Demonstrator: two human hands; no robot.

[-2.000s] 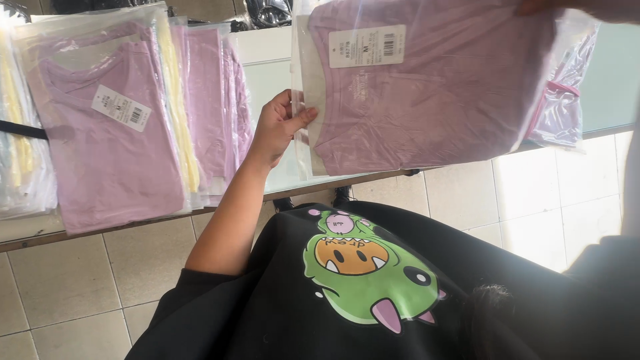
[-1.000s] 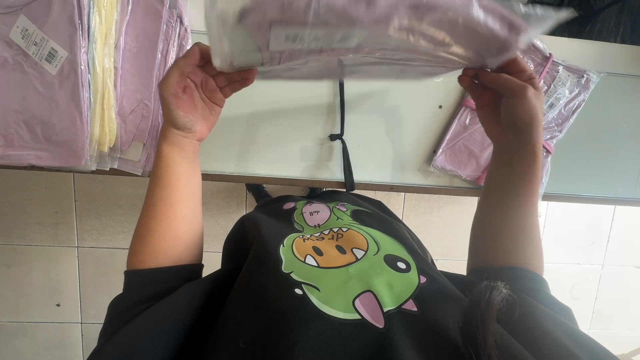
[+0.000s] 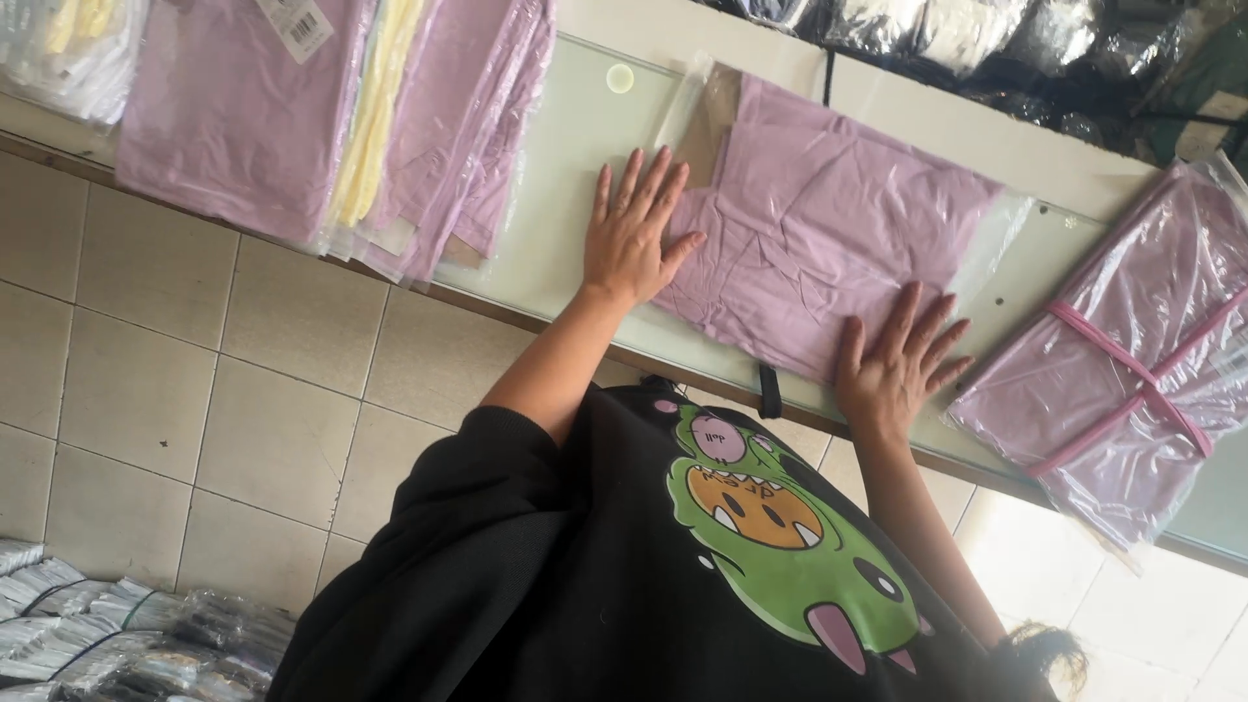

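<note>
A folded pink garment in a clear plastic bag (image 3: 829,214) lies flat on the glass-topped table (image 3: 585,127), with no label showing on its upper side. My left hand (image 3: 634,229) rests flat with fingers spread at the bag's left edge. At its lower right corner, my right hand (image 3: 897,366) also lies palm down, fingers apart. A dark strap (image 3: 770,390) hangs over the table edge below the bag, between my hands.
Bagged pink and yellow garments (image 3: 370,127) are stacked at left. On the right lies a bagged pink bundle tied with pink strips (image 3: 1141,361). More bagged goods (image 3: 975,39) sit behind the table, and others (image 3: 117,634) on the tiled floor at lower left.
The bagged pink garment, held up in both hands a second ago, now lies on the table. Both hands have come down and opened flat on it. The view has shifted and tilted.
</note>
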